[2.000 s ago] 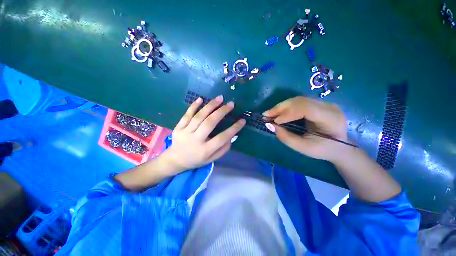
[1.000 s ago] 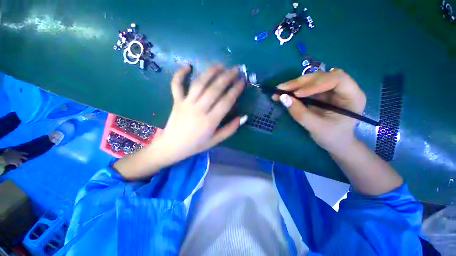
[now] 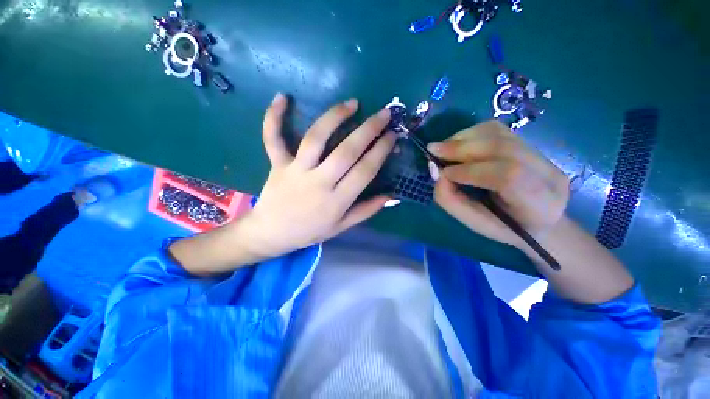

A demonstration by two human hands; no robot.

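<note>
A small flex-circuit module [image 3: 395, 111] with a pale ring and a blue tab lies on the green bench [image 3: 327, 31] in front of me. My left hand [image 3: 318, 173] is spread flat, its index and middle fingertips at the module's left edge; whether they press on it I cannot tell. My right hand [image 3: 498, 175] holds dark tweezers [image 3: 510, 224] like a pen, tips at the module's ring. Any pad at the tips is too small to see. A black gridded pad strip [image 3: 414, 187] lies between my hands, partly hidden by them.
Other modules lie at the upper left [image 3: 183, 51], the top [image 3: 467, 22] and the right [image 3: 510, 100]. A second black strip [image 3: 629, 175] lies at the far right. A red-pink parts tray [image 3: 165, 204] with modules is below the bench edge at left. A person's dark-clothed limb [image 3: 35, 241] shows at far left.
Both hands have moved away from my body, from the strip to the module. My left fingers have spread. The tweezer tips have come from the strip to the ring. The module's blue tab now points up and away.
</note>
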